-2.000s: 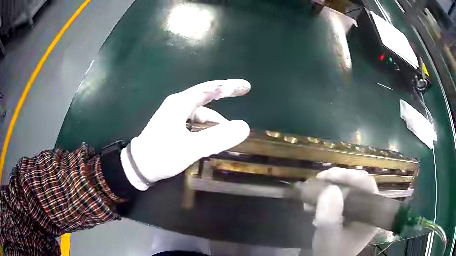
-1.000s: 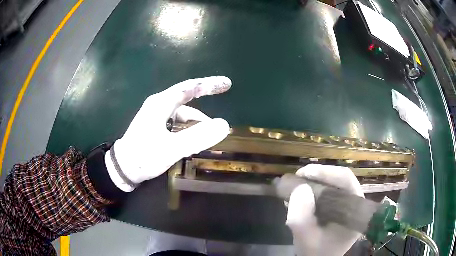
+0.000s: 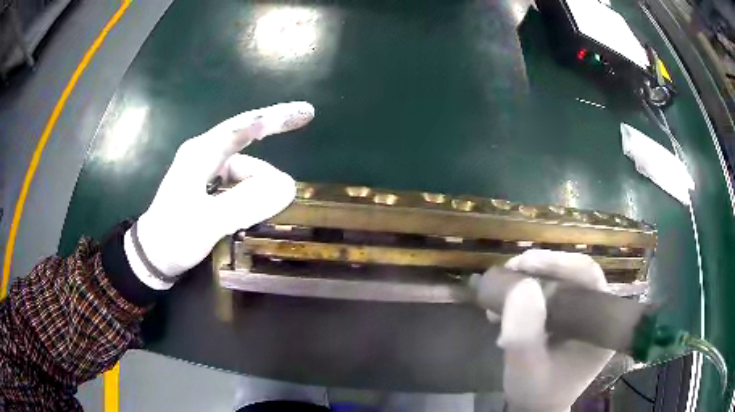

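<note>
A long brass-coloured metal bar assembly [image 3: 387, 216] lies across the front of the green bench, with round recesses along its top and a pale silver lower rail. My left hand [image 3: 213, 193], in a white glove, is at its left end; the thumb lies over the top edge and the index finger is extended above it. What the other fingers hold is hidden. My right hand [image 3: 556, 322], also white-gloved, is closed around a grey rotary tool [image 3: 580, 314] with a green rear end and a thin hose. The tool's front is near the lower rail; its tip is blurred.
A black control box [image 3: 596, 56] with red and green lights and a white sheet on top stands at the upper right. A folded white cloth or paper [image 3: 657, 163] and a thin stick [image 3: 591, 103] lie near it. A yellow floor line runs at the left.
The assembly and my left hand have shifted left in view. The right hand with the tool went left, then back right, and is now further from the assembly's left end.
</note>
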